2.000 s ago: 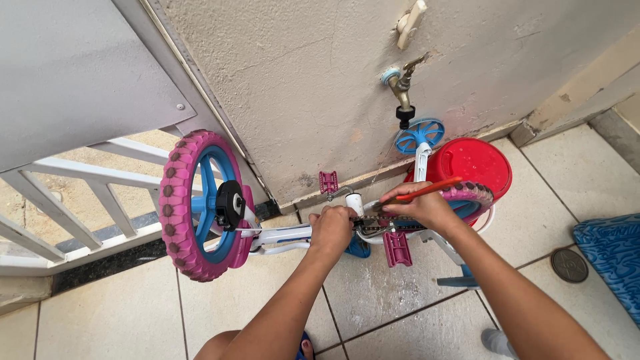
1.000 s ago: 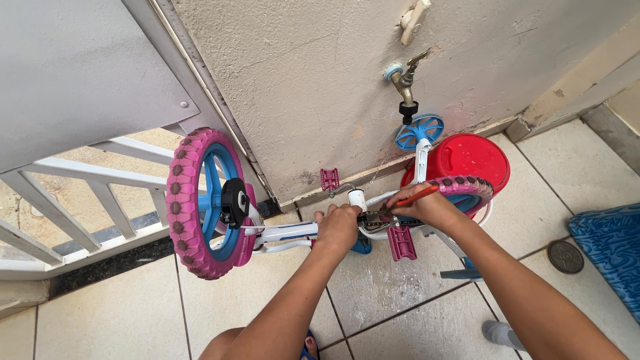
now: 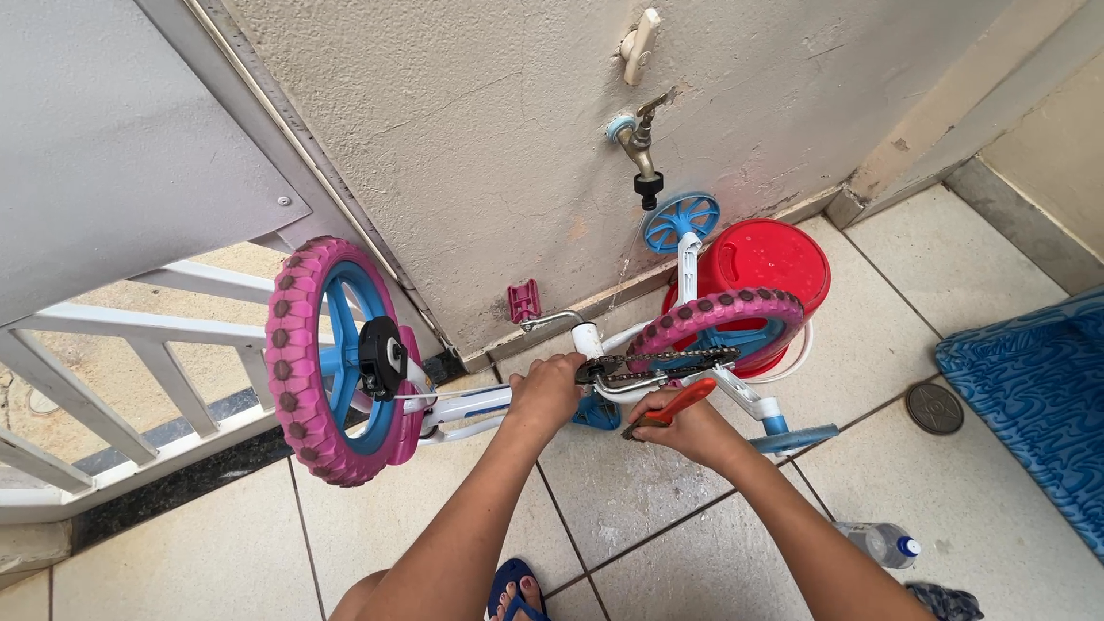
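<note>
A small child's bicycle (image 3: 473,402) stands upside down, wheels up, in pink, blue and white. My left hand (image 3: 545,392) grips its frame beside the front sprocket; the fingertips are partly hidden. Between the sprocket and the rear wheel (image 3: 780,304) runs the chain (image 3: 664,355), uncovered. In my right hand (image 3: 690,427) is a red-handled brush (image 3: 681,403), its bristle end pointing down to the left, just below the chain. The front wheel (image 3: 289,371) is at the left, near the gate. One pink pedal (image 3: 523,302) shows by the wall.
Behind the rear wheel stands a red bucket (image 3: 768,259), below a wall tap (image 3: 638,151). A white gate (image 3: 155,371) borders the left. At right are a floor drain cover (image 3: 935,408), a blue patterned cloth (image 3: 1026,405) and a plastic bottle (image 3: 884,545).
The brush in my right hand has moved from over the chain to below it. The near pink pedal, seen below the chain earlier, no longer shows. My left hand stays on the frame.
</note>
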